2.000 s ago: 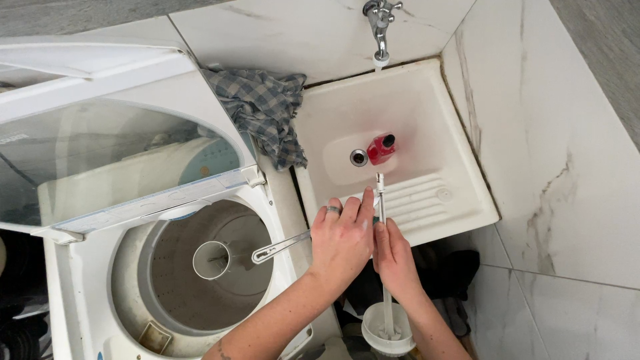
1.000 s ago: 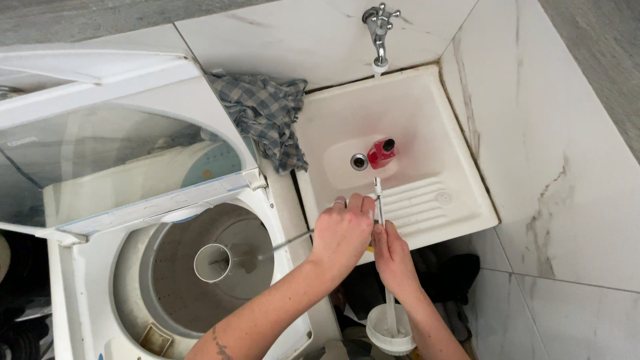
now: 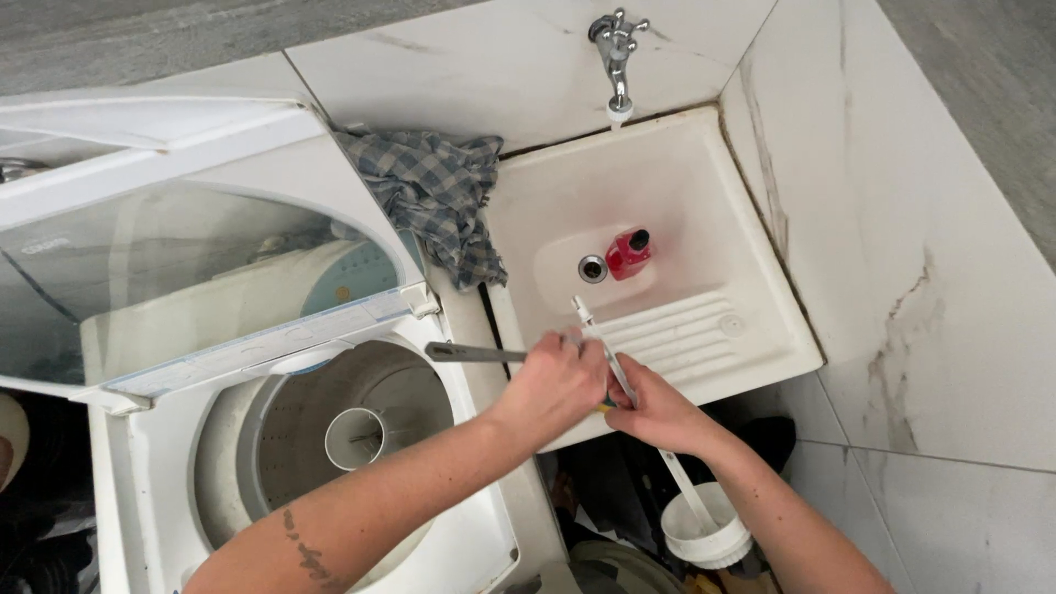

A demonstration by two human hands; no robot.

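Observation:
My left hand (image 3: 565, 375) is closed around a flat metal tool, perhaps a wrench (image 3: 474, 353), whose slotted end points left toward the washing machine tub. Beside it, my right hand (image 3: 656, 404) holds a long white rod (image 3: 681, 474) between thumb and fingers. The rod's narrow upper tip (image 3: 582, 309) reaches over the sink's ribbed washboard, and its lower end runs into a round white plastic cup-shaped part (image 3: 707, 528). My hands meet around the rod, near the sink's front edge. A bit of yellow and green shows between them; what it belongs to is hidden.
A white laundry sink (image 3: 775, 289) holds a red bottle with a black cap (image 3: 629, 254) near the drain. Above it is a chrome faucet (image 3: 616, 66). A checked cloth (image 3: 437, 198) hangs at the sink's left. The top-loading washing machine (image 3: 153, 478) stands with its lid raised.
The metal tool has swung about my left hand; its free end, earlier over the tub, now lies higher, near the lid hinge. My right hand stays by the rod.

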